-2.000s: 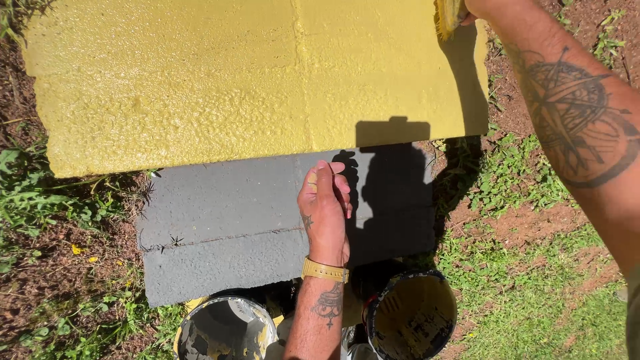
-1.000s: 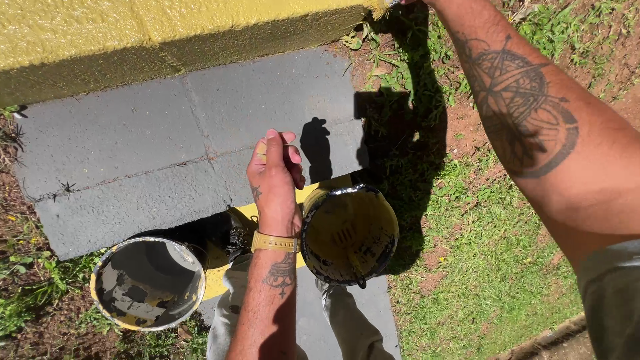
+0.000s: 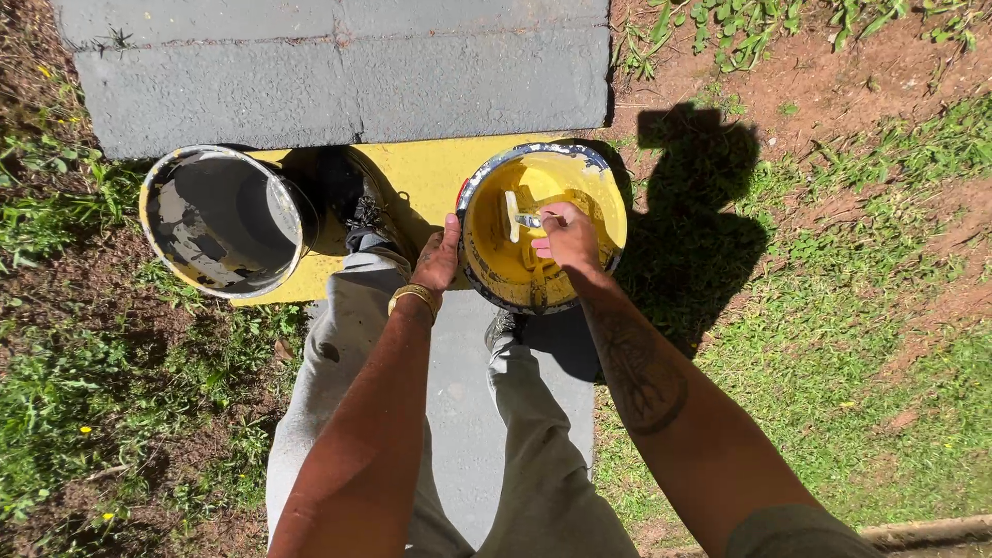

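Observation:
The paint bucket (image 3: 542, 151) on the right has yellow paint inside and a dark, paint-crusted rim. Over its opening, my right hand (image 3: 570, 236) pinches what looks like a paintbrush (image 3: 528, 221), with a metallic part and a pale crosspiece visible. Its lower end cannot be made out against the yellow. My left hand (image 3: 440, 256), with a tan wristband, rests at the bucket's left outer side, thumb up near the rim; its other fingers are mostly hidden. A second bucket (image 3: 225, 221), with dark grey inside and flaking paint, stands at left.
Both buckets stand on a yellow-painted step (image 3: 434, 159). Above it in view is a grey-painted block step (image 3: 225, 97); more grey surface (image 3: 465, 372) lies below, between my legs. My shoes are between and beside the buckets. Grass (image 3: 814, 310) and bare soil border both sides.
My right hand has moved from the upper right, at the yellow block surface, down into the right bucket's opening. My left hand has come to that bucket's side. The view has shifted down toward my feet.

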